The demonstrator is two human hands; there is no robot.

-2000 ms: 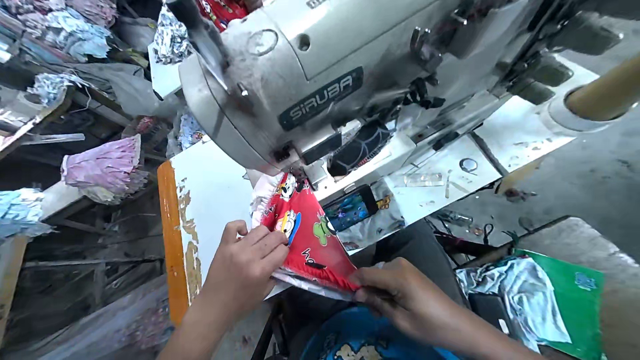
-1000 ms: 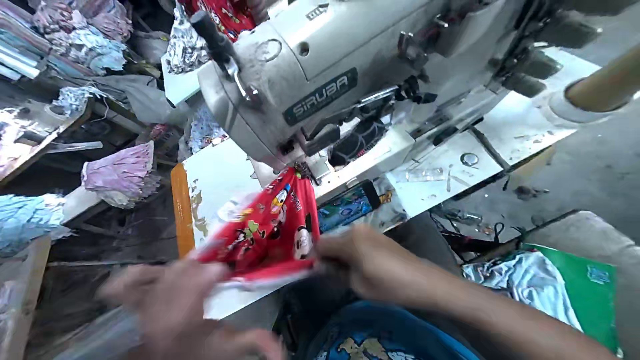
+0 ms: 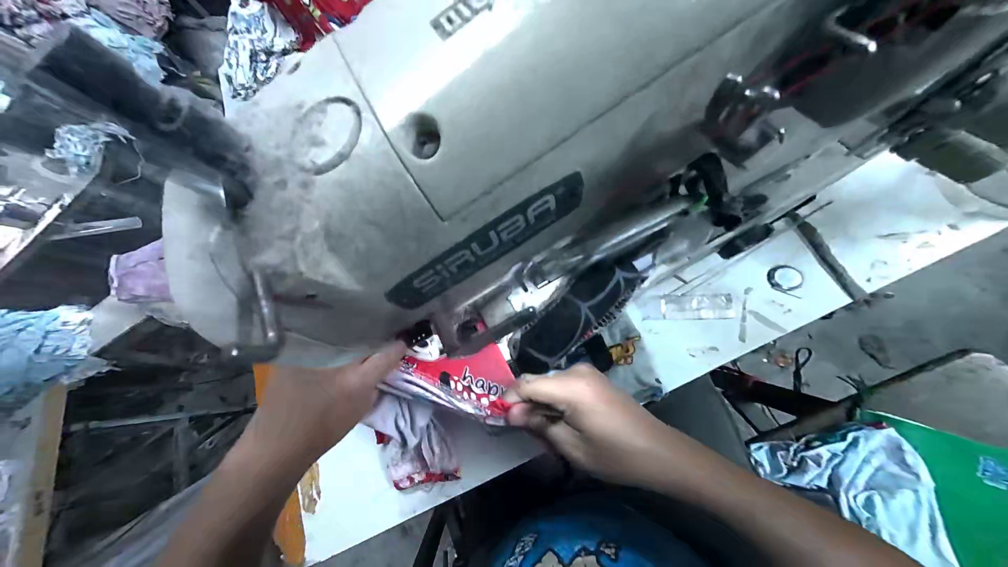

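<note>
Red printed fabric (image 3: 472, 374) lies under the head of a Siruba sewing machine (image 3: 378, 181). My left hand (image 3: 335, 402) holds the fabric's left part, close below the machine head, which hides some fingertips. At the fabric's right corner, my right hand (image 3: 571, 409) pinches the edge between thumb and fingers. A pale, gathered part of the cloth with a red edge (image 3: 413, 445) hangs below, on the white table (image 3: 370, 512). The needle area is mostly hidden by the machine head.
Beside the needle area is a dark patterned piece (image 3: 571, 315). A clear plastic piece (image 3: 697, 306) and a metal ring (image 3: 785, 278) lie on the table at right. Light blue cloth (image 3: 866, 472) rests on a green surface (image 3: 961, 480). Bundled fabric (image 3: 47, 350) is at far left.
The view has moved much closer to the machine. My left hand, blurred and low at left one second ago, is now up by the machine head, on the fabric. My right hand still holds the fabric.
</note>
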